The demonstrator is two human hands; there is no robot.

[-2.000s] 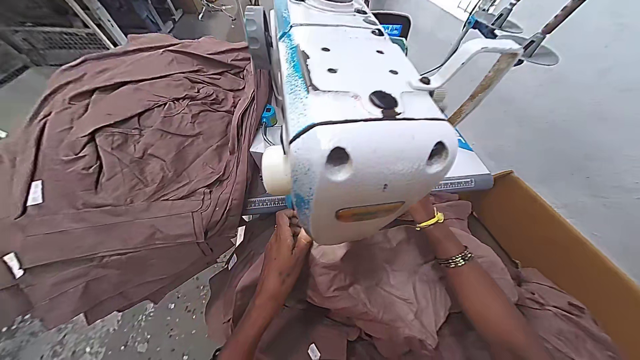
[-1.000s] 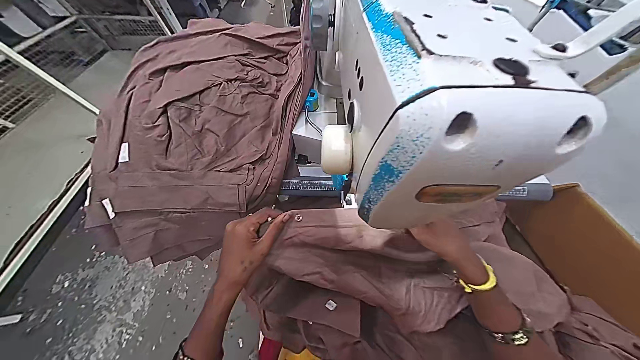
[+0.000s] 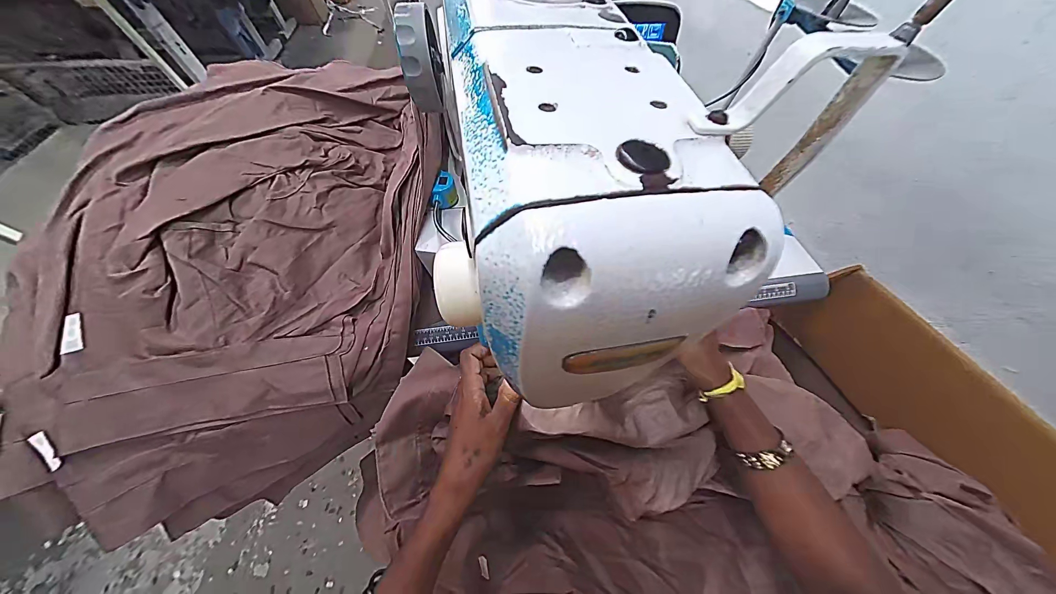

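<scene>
A white sewing machine head (image 3: 627, 280) with worn blue paint fills the middle of the view and hides its needle area. Brown fabric (image 3: 652, 462) lies bunched beneath and in front of it. At the machine's lower left, my left hand (image 3: 483, 404) pinches the edge of this fabric between thumb and fingers. My right hand (image 3: 701, 359) is by the machine's lower right, on the fabric, with its fingers hidden behind the head; whether they grip cannot be told. A yellow band and a metal bracelet are on the right wrist.
Left of the machine is a pile of brown garments (image 3: 247, 247) with small white tags. A cardboard box wall (image 3: 932, 388) runs along the right. The thread stand (image 3: 825, 74) rises at the upper right, and a white knob (image 3: 456, 285) sticks out from the machine's left side.
My left hand, out left of the machine along the fabric edge one second ago, is now close against the machine's lower left. The view has shifted.
</scene>
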